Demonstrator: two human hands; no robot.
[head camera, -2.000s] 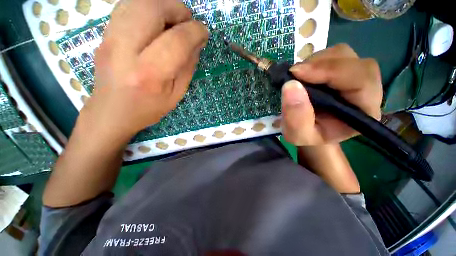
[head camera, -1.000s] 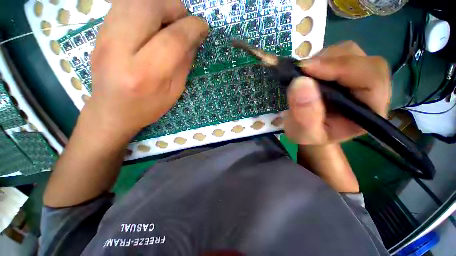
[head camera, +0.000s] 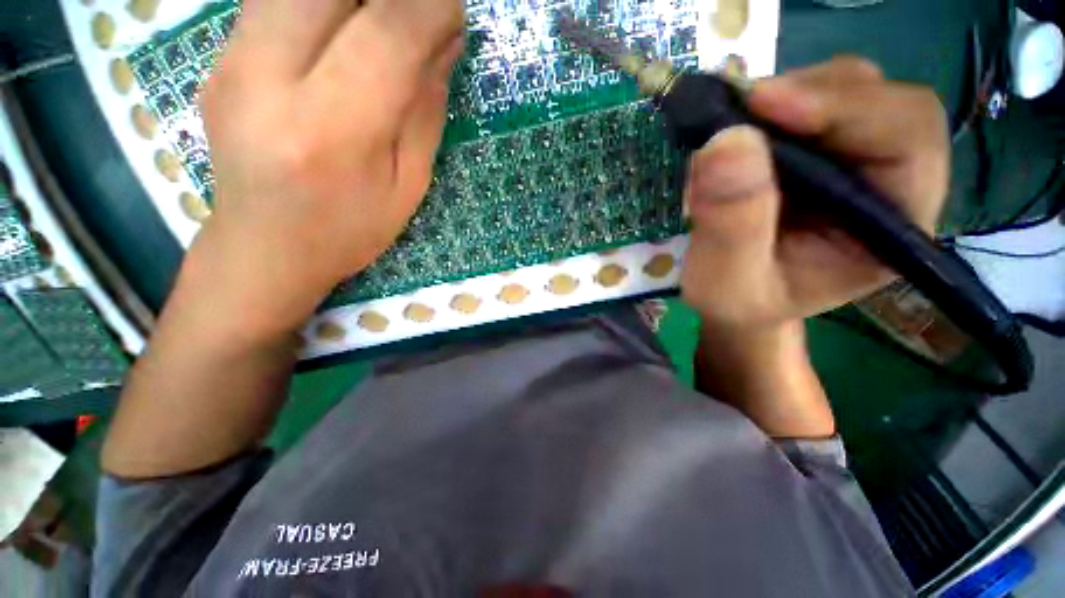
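Observation:
Green PCB panels (head camera: 549, 199) lie on a white perforated tray (head camera: 514, 285) in front of me. My right hand (head camera: 818, 193) holds the black soldering iron (head camera: 864, 210) like a pen. Its narrow tip points up and left over the bright upper panel; I cannot tell if it touches. My left hand (head camera: 333, 140) is over the left part of the panels, with its fingers curled together and its fingertips near the top edge. No solder wire can be made out at its fingers, and what they hold is hidden.
Another tray with green panels (head camera: 58, 339) is at the left edge. A white round-topped object (head camera: 1037, 58) and black cables (head camera: 993, 152) are at the upper right. A blue round object (head camera: 993, 575) is at the lower right. White paper (head camera: 23, 479) is at the lower left.
The iron and my right hand have moved up and to the right, with the tip now over the upper panel. My left hand has shifted slightly up. The yellow-rimmed tin has nearly left the view.

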